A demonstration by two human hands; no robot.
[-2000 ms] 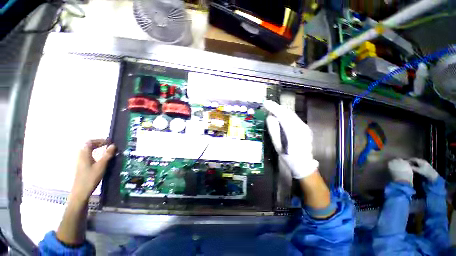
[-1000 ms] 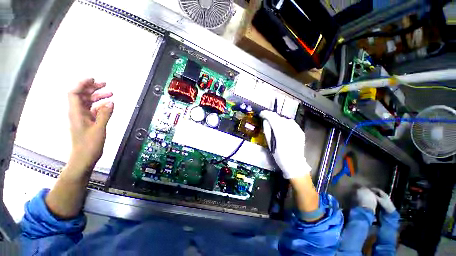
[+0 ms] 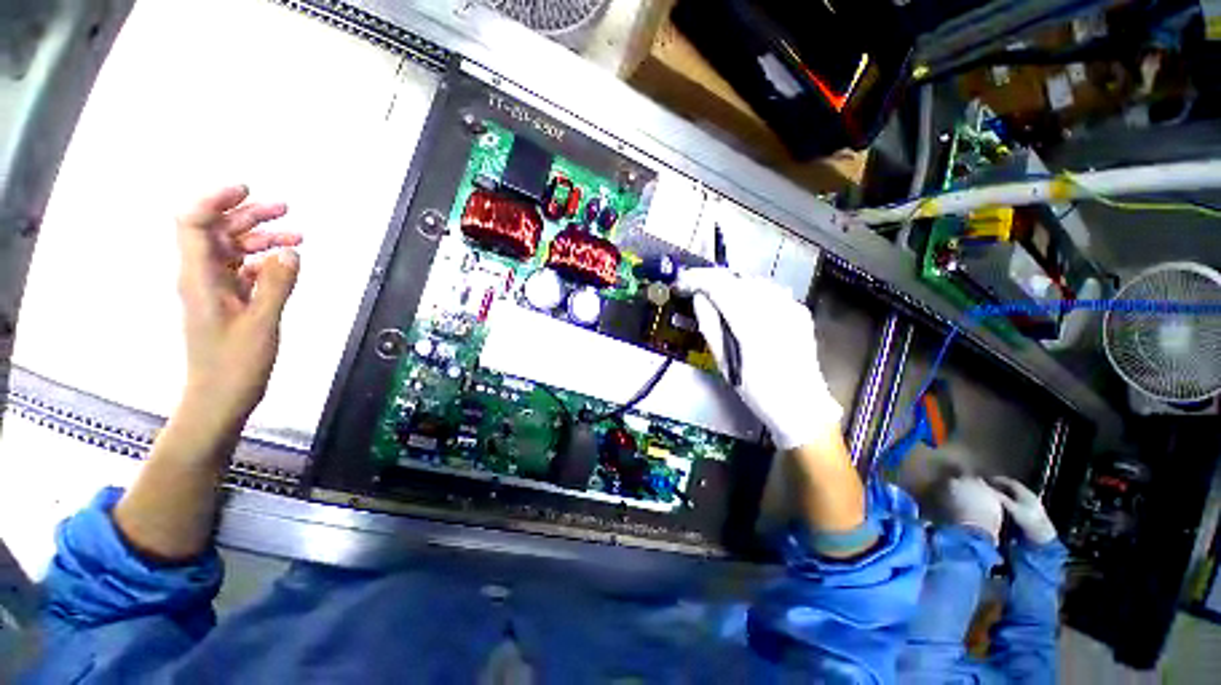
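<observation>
The green circuit board (image 3: 462, 301) lies in its black carrier (image 3: 351, 402), with dark red chokes (image 3: 502, 224) at the upper left and a pale heatsink (image 3: 562, 355) across the middle. My right hand (image 3: 766, 351), in a white glove, is over the board's right part near the amber-taped block. It is closed around a slim black tool (image 3: 723, 248), whose dark end shows above the fingers. The fingertips hide the parts beneath. My left hand (image 3: 238, 301) is bare, raised over the pale plate, fingers apart and curled, holding nothing.
A pale plate (image 3: 321, 121) and chain rail (image 3: 147, 448) are at left. A black bin (image 3: 790, 67) and a fan (image 3: 1172, 335) stand beyond the line. A blue-handled brush (image 3: 924, 426) lies at right, near another person's gloved hands (image 3: 998, 509). Another green board (image 3: 957, 201) is at upper right.
My left hand has left the carrier's left edge and risen over the plate. My right hand has moved from the board's right edge inward over its parts. The view has turned.
</observation>
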